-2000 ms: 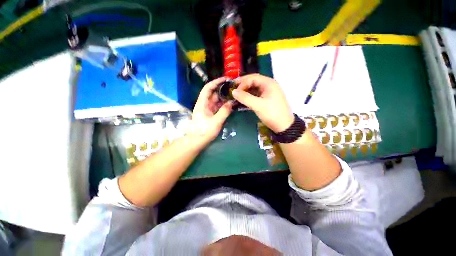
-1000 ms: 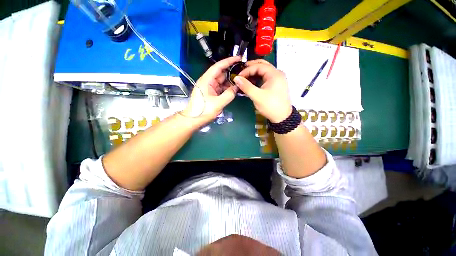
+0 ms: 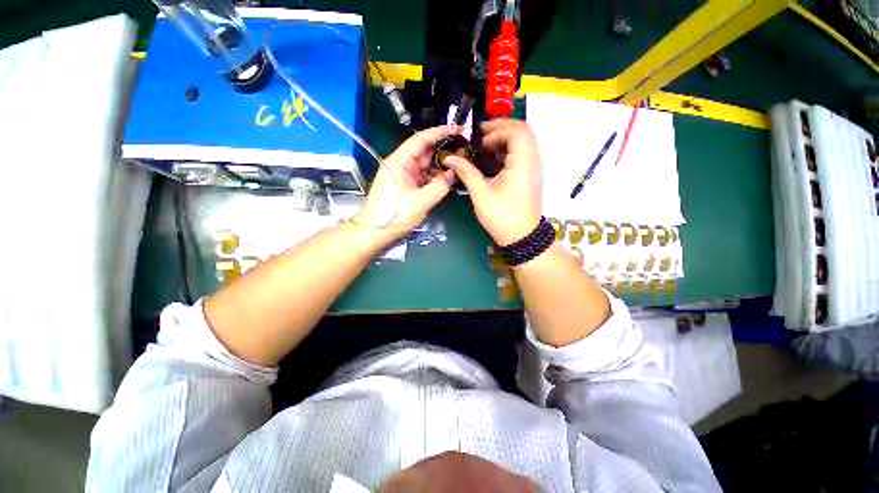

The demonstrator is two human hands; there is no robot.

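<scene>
My left hand (image 3: 410,183) holds a dark round unit (image 3: 449,151) with a gold-coloured centre between its fingertips. My right hand (image 3: 508,178) has its thumb on the gold part of the unit; its fingers are curled beside it, and whether it holds a separate piece is hidden. Just behind the hands stands the toggle clamp with its red grip (image 3: 502,69), above a black fixture with a small white label. Carrier sheets with rows of gold pieces lie on the right (image 3: 622,260) and, partly under my left forearm, on the left (image 3: 227,243).
A blue controller box (image 3: 243,106) with a clear syringe and thin tube stands left. White ruled paper (image 3: 646,173) with a dark pen (image 3: 593,166) and a red pen lies right. White foam stacks (image 3: 63,212) (image 3: 845,221) flank the bench. A yellow frame (image 3: 699,48) crosses the back right. Clear scraps lie by my left wrist.
The view has shifted since the first frame. The red grip now stands to the right of the hands instead of straight behind them. Both hands stay at the round unit, with the right fingers slightly moved.
</scene>
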